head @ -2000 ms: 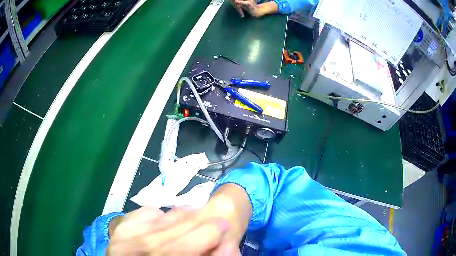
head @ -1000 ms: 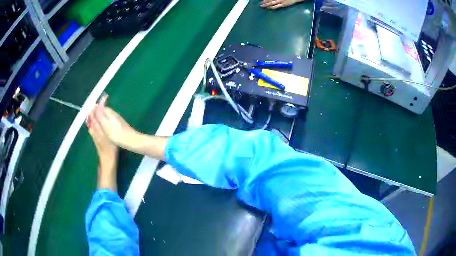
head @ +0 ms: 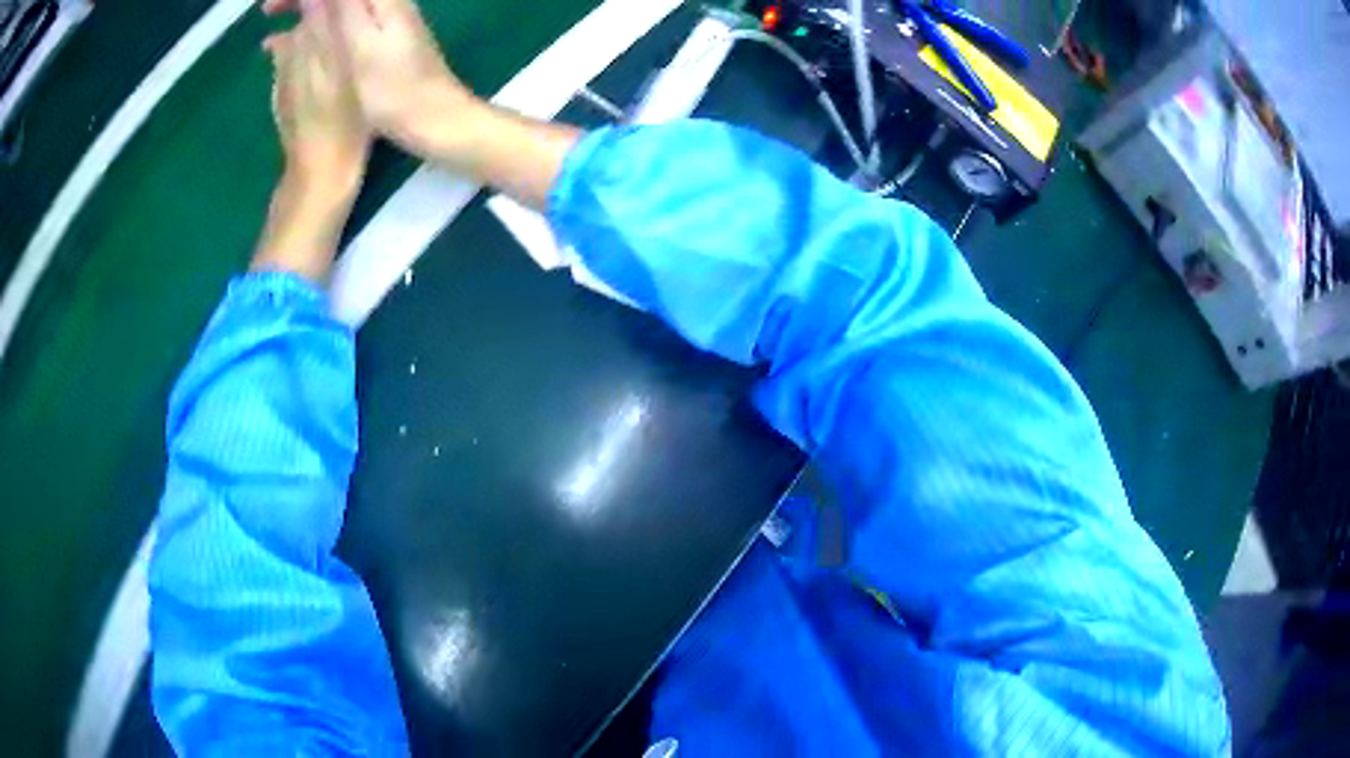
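My left hand (head: 316,126) and my right hand (head: 393,74) are pressed together, palm against palm, near the top left, above the green conveyor belt (head: 89,370). Their fingers are straight and point up; the fingertips reach the picture's top edge. I see no object in either hand. Both arms wear blue smock sleeves (head: 918,370). The right sleeve crosses the bench and hides part of it. A crumpled white wipe (head: 526,230) lies partly under the right forearm.
A black controller (head: 888,67) with a gauge (head: 977,172), blue-handled pliers (head: 955,52) and a yellow label (head: 1014,111) stands at the top. A pale tube (head: 689,67) lies beside it. A white machine (head: 1214,222) is at right. A white rail (head: 385,245) borders the dark green mat (head: 489,415).
My hands moved from low over the mat to above the belt, and stay pressed together. The view has tilted downward, so the controller sits higher and the other person's hand is out of view.
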